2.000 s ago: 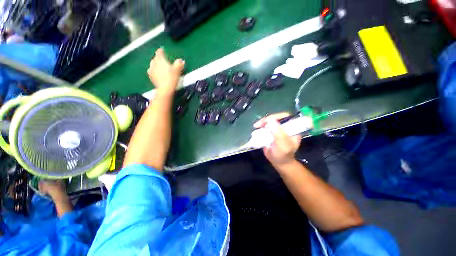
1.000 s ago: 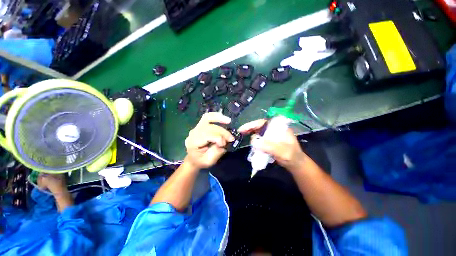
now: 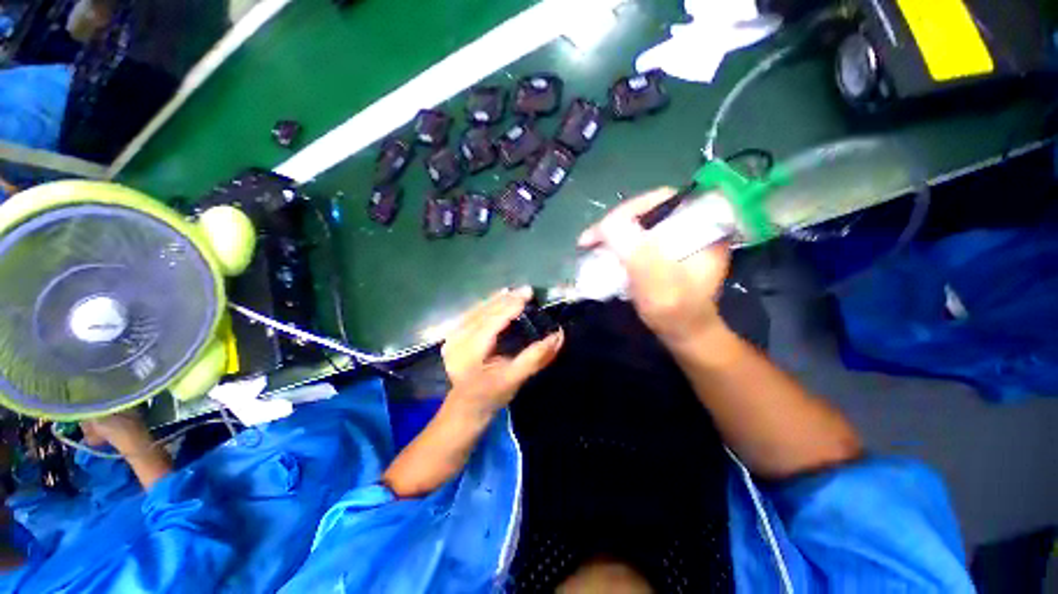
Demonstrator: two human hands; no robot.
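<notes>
My right hand is closed around a white syringe with a green adapter cap at its rear end. The syringe's front points left, toward my left hand. My left hand is at the bench's near edge and holds a small black housing between thumb and fingers; it is partly hidden and blurred. Several black housings lie grouped on the green bench beyond my hands.
A yellow-green fan stands at left, with a black device behind it. A black controller and white wipes are at the far right. A clear hose loops behind the syringe. A neighbour's arm shows at lower left.
My left hand reached out over the bench, then came back with a housing. My right hand turned the syringe from pointing down to pointing left. The view has shifted.
</notes>
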